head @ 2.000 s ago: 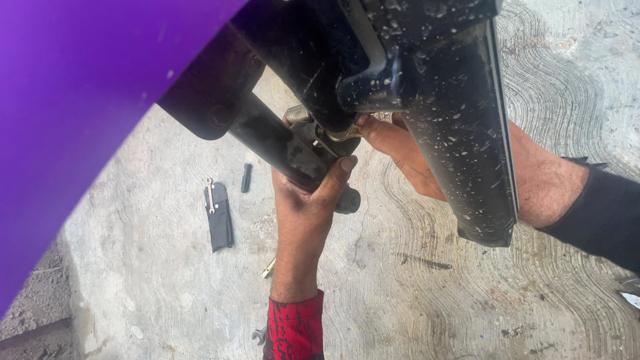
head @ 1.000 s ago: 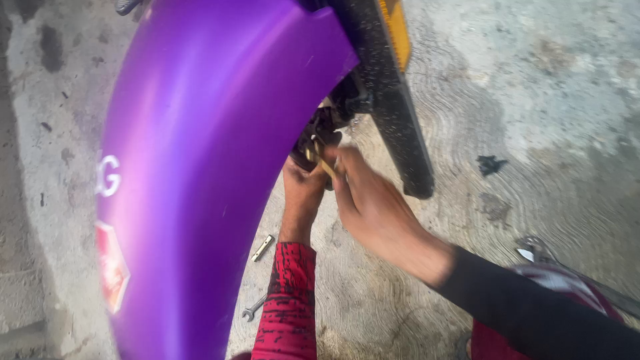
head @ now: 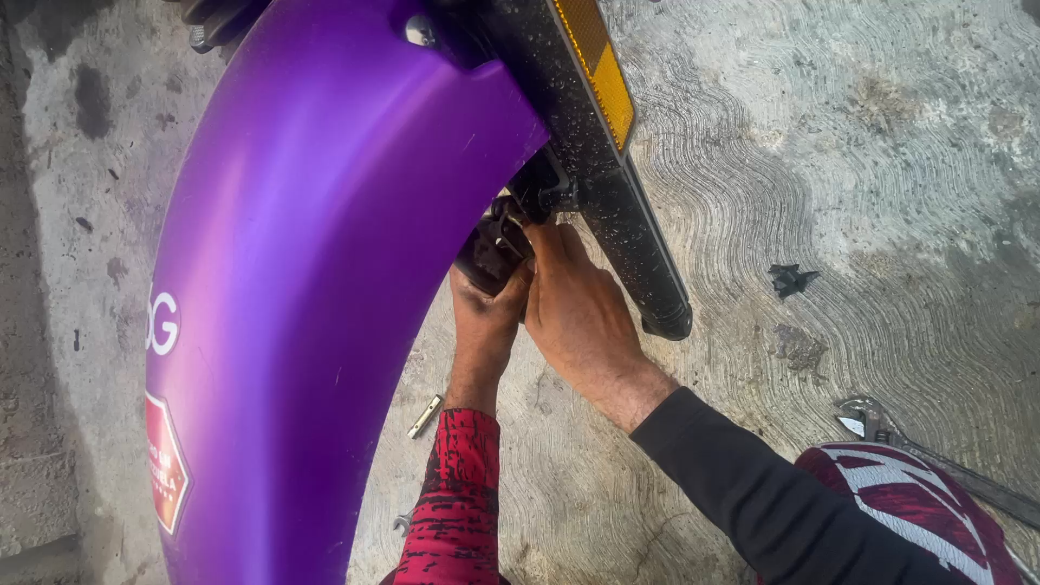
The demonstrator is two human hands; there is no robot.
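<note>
A purple motorcycle fender (head: pixel 349 227) fills the left and middle of the head view. To its right, a black fork leg (head: pixel 601 203) with an amber reflector (head: pixel 605 89) slants down. Between them is a dark metal part (head: pixel 494 253), perhaps a brake caliper. My left hand (head: pixel 479 317), in a red and black sleeve, grips this part from below. My right hand (head: pixel 581 317), in a black sleeve, is against its right side, fingers bent and pointing up. The right fingertips are partly hidden, so whether they hold a small thing cannot be told.
On the concrete floor (head: pixel 731 341) lie a brass-coloured tube (head: pixel 424 417) left of the red sleeve and a partly covered wrench (head: pixel 402 522). An adjustable wrench (head: pixel 881 429) lies at lower right, beside dark red fabric with white lettering (head: pixel 910 504). A black scrap (head: pixel 790 280) is at right.
The view has shifted, with more of the purple fender showing than two seconds ago. The brass-coloured piece seen at my right fingers one second ago is not visible there now. My left hand stays at the dark part.
</note>
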